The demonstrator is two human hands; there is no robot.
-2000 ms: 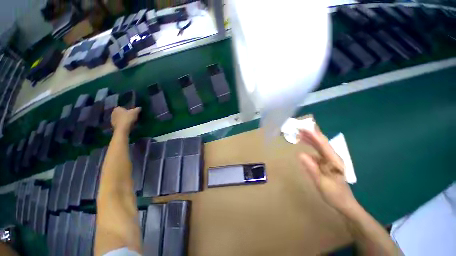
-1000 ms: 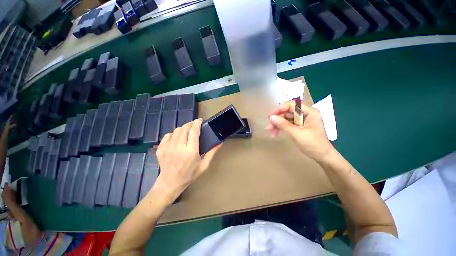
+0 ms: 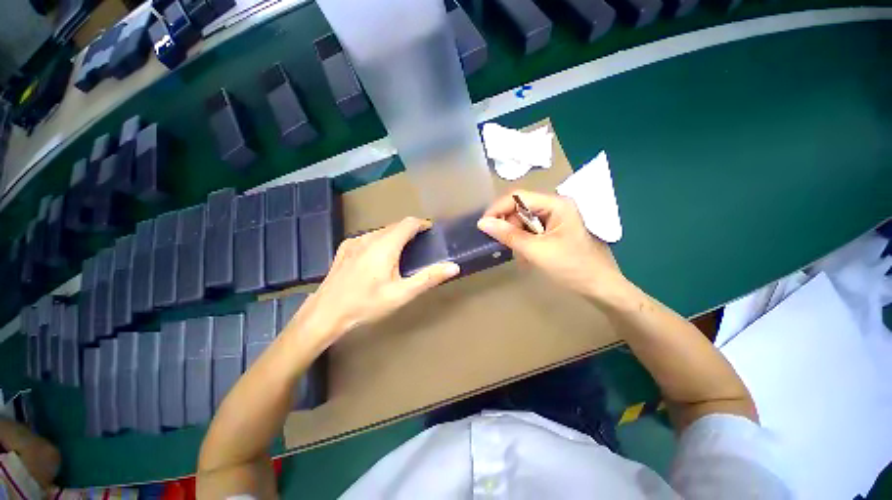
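A dark grey device unit (image 3: 469, 256) lies crosswise on the tan cardboard sheet (image 3: 421, 361). My left hand (image 3: 377, 269) grips its left end, thumb on the near side. The translucent protective film (image 3: 421, 107) hangs down from above, and its lower end meets the top of the unit. My right hand (image 3: 557, 239) is at the unit's right end, fingertips at the film's lower right corner, and holds a small thin hand tool (image 3: 528, 213). The display window is hidden under the film and fingers.
Two rows of device units (image 3: 196, 249) stand at the left. More units (image 3: 289, 105) lie on the green conveyor belt behind. A crumpled white tissue (image 3: 518, 151) and a white paper piece (image 3: 595, 195) lie beyond my right hand. A person's arm shows at lower left.
The unit in my left hand has gone from raised and tilted to lying under the film. My right hand has moved in to the unit's right end, and the film now touches it.
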